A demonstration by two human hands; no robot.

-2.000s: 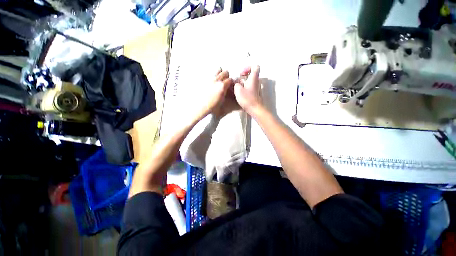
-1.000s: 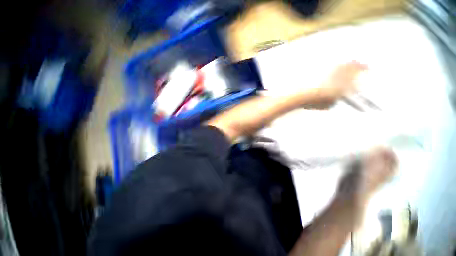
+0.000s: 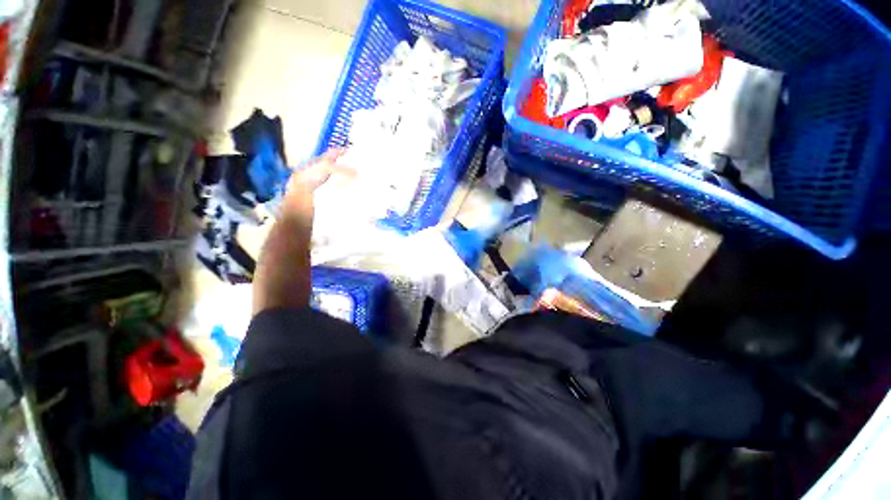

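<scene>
My left hand [image 3: 315, 178] reaches out at the left rim of a blue lattice basket [image 3: 451, 200] full of crumpled white fabric pieces [image 3: 410, 107]. White material [image 3: 342, 210] lies right beside and under the fingers and spills over the basket's near end. The glare is strong there, so I cannot tell whether the fingers grip any of it. My right hand is not in view.
A larger blue basket [image 3: 684, 195] at the upper right holds white, red and dark scraps. A brown box [image 3: 653, 246], blue plastic and loose cloth lie between baskets and my legs. A small blue basket [image 3: 366, 293] is near my sleeve. A red container [image 3: 163, 369] and dark shelving stand left.
The view has swung left and down from the white table to the floor baskets. My left hand has moved from the table to the basket of white pieces. My right hand has left the picture.
</scene>
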